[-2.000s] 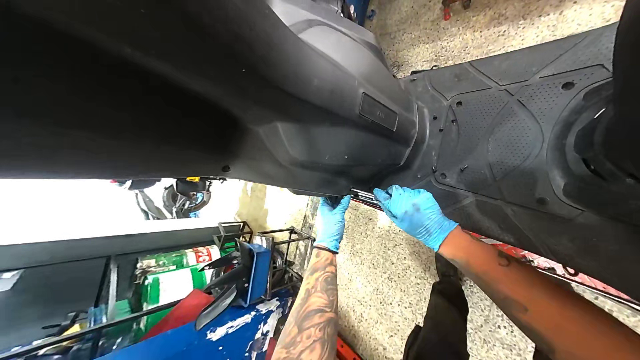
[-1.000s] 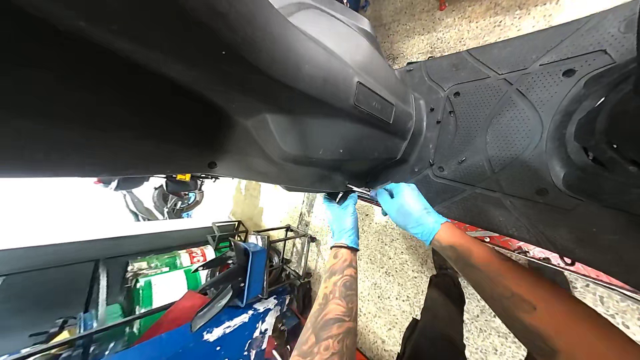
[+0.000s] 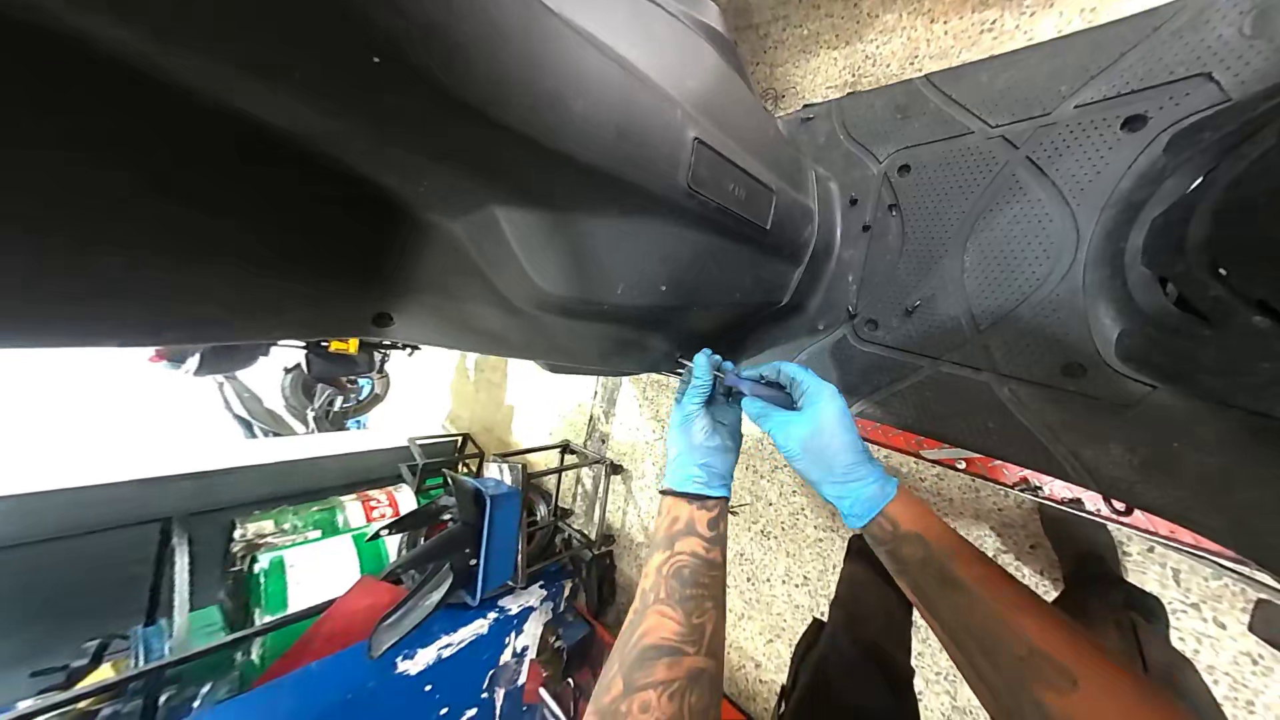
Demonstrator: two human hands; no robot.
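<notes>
In a blue glove, my right hand (image 3: 820, 430) holds a screwdriver by its dark purple handle (image 3: 762, 390). Its shaft points left toward my left hand (image 3: 703, 425), also gloved in blue, whose fingertips close around the shaft by the lower edge of a black plastic scooter panel (image 3: 600, 250). What else those fingertips pinch is too small to tell. To the right of the panel lies the scooter's textured black footboard (image 3: 930, 260), with several small screws or fasteners standing on it.
A red metal platform edge (image 3: 960, 460) runs under the footboard. At lower left are a blue paint-worn surface (image 3: 440, 650), green-and-white containers (image 3: 320, 575) and a black metal frame (image 3: 570, 460). Another motorcycle (image 3: 335, 380) is beyond the opening. Speckled floor (image 3: 770, 570) lies beneath my hands.
The screwdriver's handle now shows in my right hand, where the earlier frames show only a thin shaft or strip between the hands. Both hands remain at the panel's lower edge.
</notes>
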